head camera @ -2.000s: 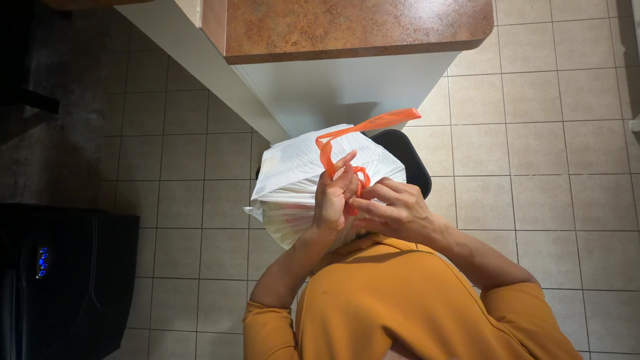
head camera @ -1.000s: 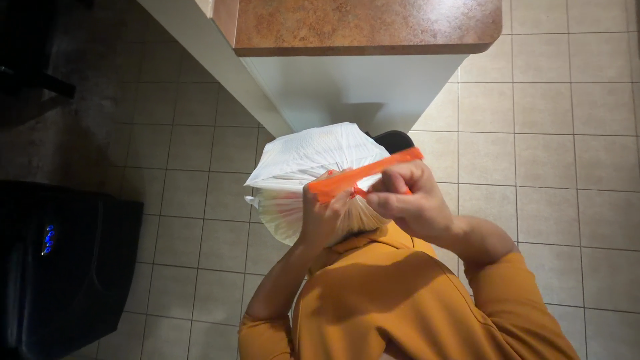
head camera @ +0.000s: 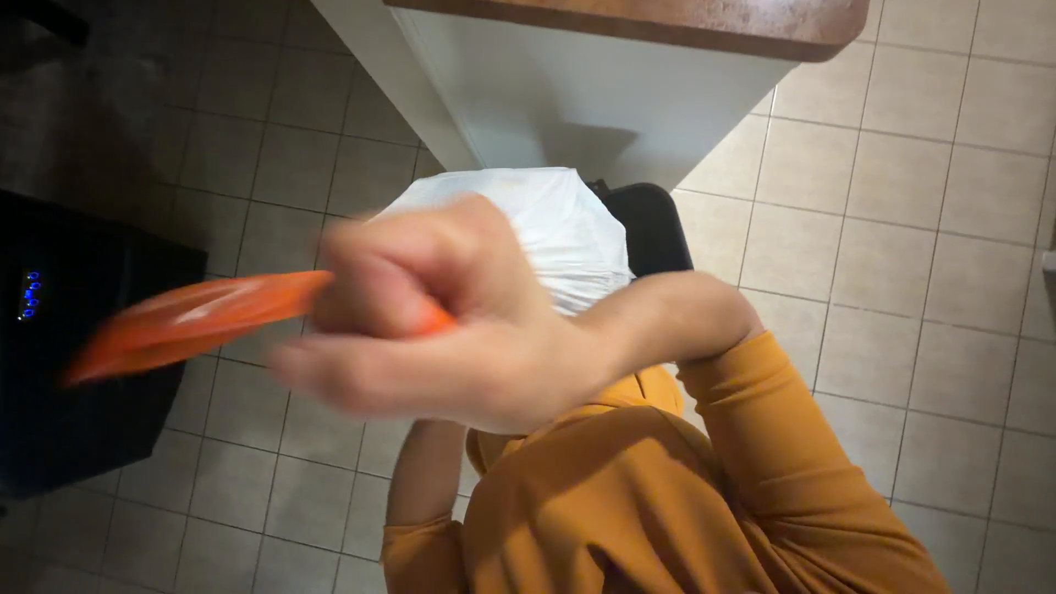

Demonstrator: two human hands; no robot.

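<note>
My right hand is raised close to the camera, blurred, its fingers closed on an orange plastic drawstring. One end of the drawstring sticks out to the left, and a short piece shows between thumb and fingers. Behind and below this hand is a full white plastic trash bag, gathered in folds toward my body. My left hand is hidden behind the right one; only its forearm shows at the lower middle.
A countertop with a rounded corner juts in at the top over a white panel. Beside the bag is a black object, partly covered. A black appliance with blue lights stands at left on the tiled floor.
My right hand has risen toward the camera and moved left across the bag, with the orange drawstring in it. My left hand, seen earlier at the gathered bag, is now hidden.
</note>
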